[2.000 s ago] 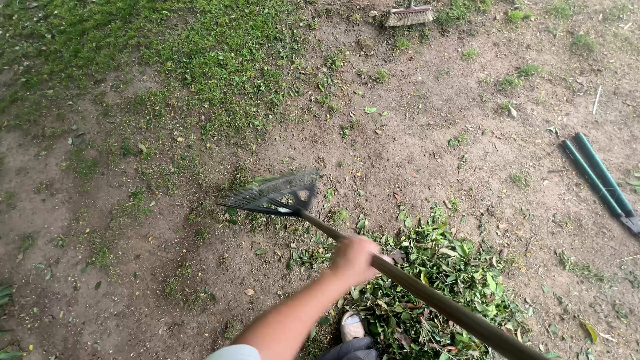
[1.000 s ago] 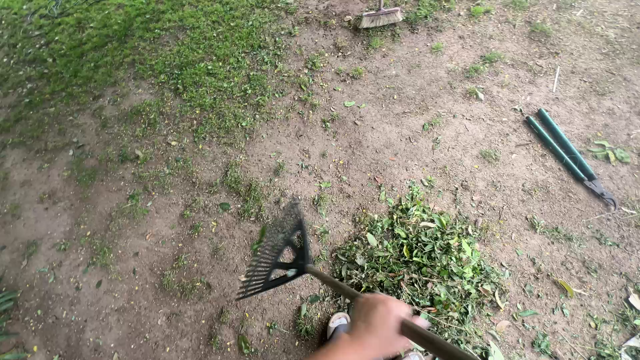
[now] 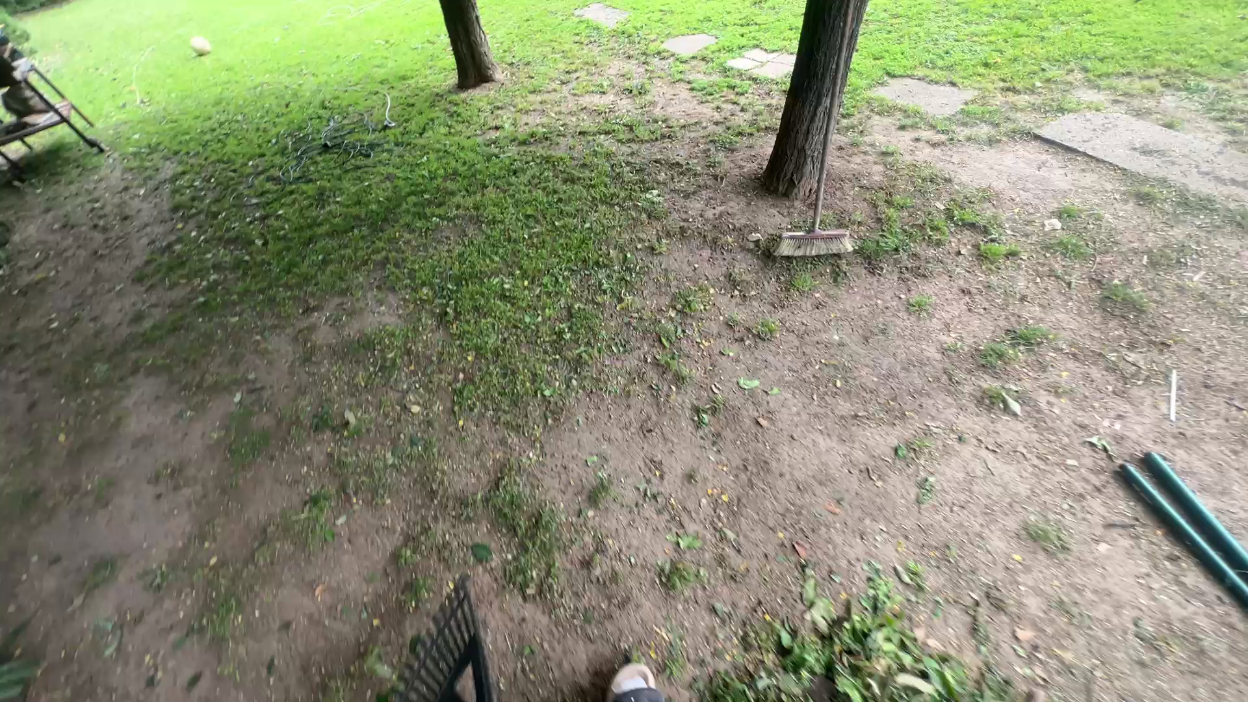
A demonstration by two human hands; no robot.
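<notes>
Neither of my hands shows in the head view. The black head of a leaf rake [image 3: 450, 648] stands at the bottom edge, left of my shoe [image 3: 634, 680]; its handle is out of frame. To the right of the shoe lies a pile of cut green leaves [image 3: 858, 648], cut off by the lower edge. Green-handled garden shears [image 3: 1188, 522] rest on the dirt at the right edge, their blades out of view. Farther off, a broom [image 3: 815, 243] leans upright against a tree trunk [image 3: 815, 102], bristles on the ground.
Another tree trunk [image 3: 469, 44] rises at the top. Flat paving stones [image 3: 1150, 146] lie in the grass at the upper right. A tangle of thin branches or cord [image 3: 336, 141] sits on the grass. Part of a dark metal-framed object [image 3: 49, 115] stands at the far left.
The view has tilted up, bringing the trees in. The hand that held the rake handle has left the frame, and only part of the rake head remains visible.
</notes>
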